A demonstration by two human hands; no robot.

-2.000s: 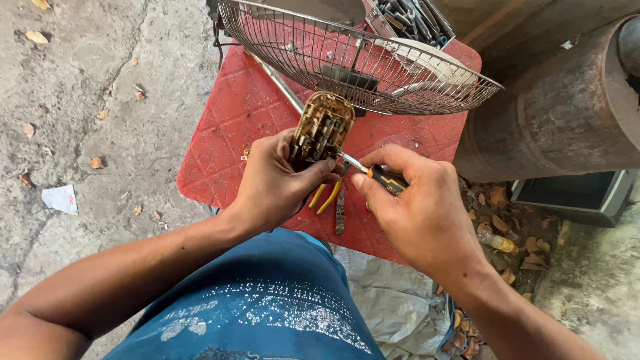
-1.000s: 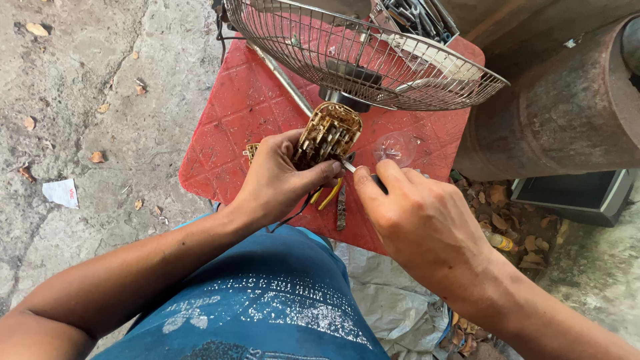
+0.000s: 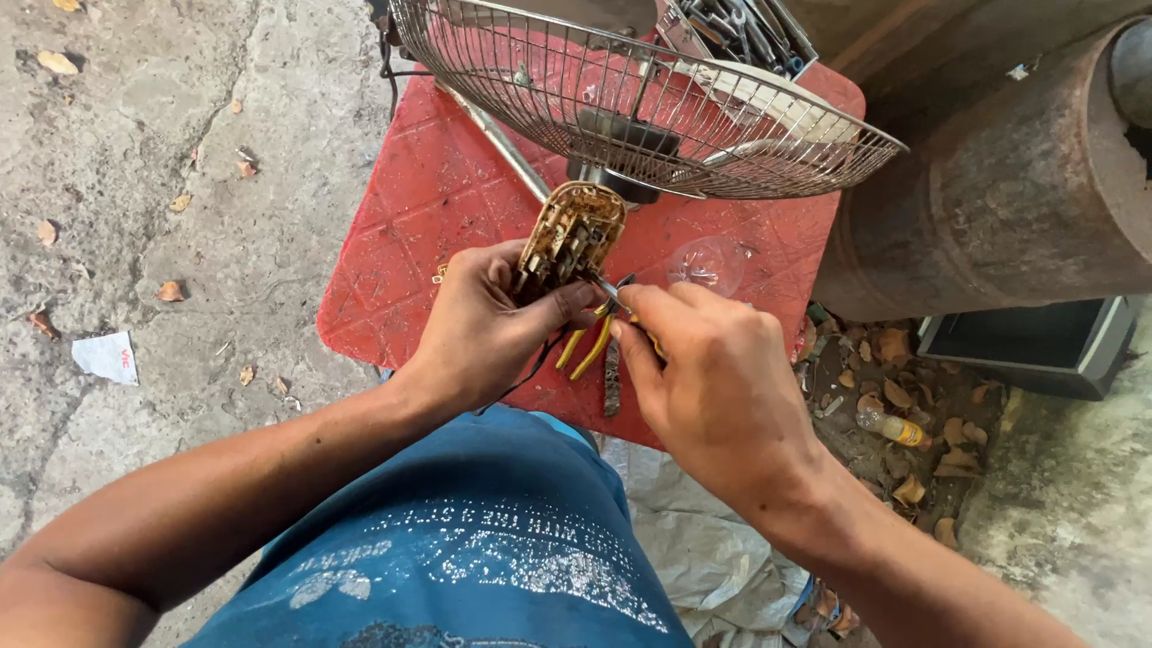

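Note:
My left hand (image 3: 490,328) grips a yellowed, grimy fan switch housing (image 3: 580,225), its open inner side facing me and showing metal switch parts. A dark cord hangs below that hand. In my right hand (image 3: 711,360) is a screwdriver (image 3: 608,288), its metal shaft reaching the lower right edge of the housing; my fingers mostly hide the handle. Pliers with yellow handles (image 3: 591,349) lie on the red table (image 3: 405,261) behind and below the hands, next to a narrow, worn metal strip (image 3: 612,373). The wire fan guard (image 3: 630,117) is just beyond the housing.
A metal tube (image 3: 504,148) and a clear plastic dish (image 3: 706,265) lie on the table. At the back stands a metal toolbox (image 3: 738,31) with wrenches. To the right are a rusty drum (image 3: 999,180), a grey-framed box (image 3: 1026,342) and a small bottle (image 3: 893,427) among dry leaves.
Two seconds ago the screwdriver's yellow-and-black handle showed more plainly; my right hand now covers most of it. The housing has tilted slightly to and fro in my left hand.

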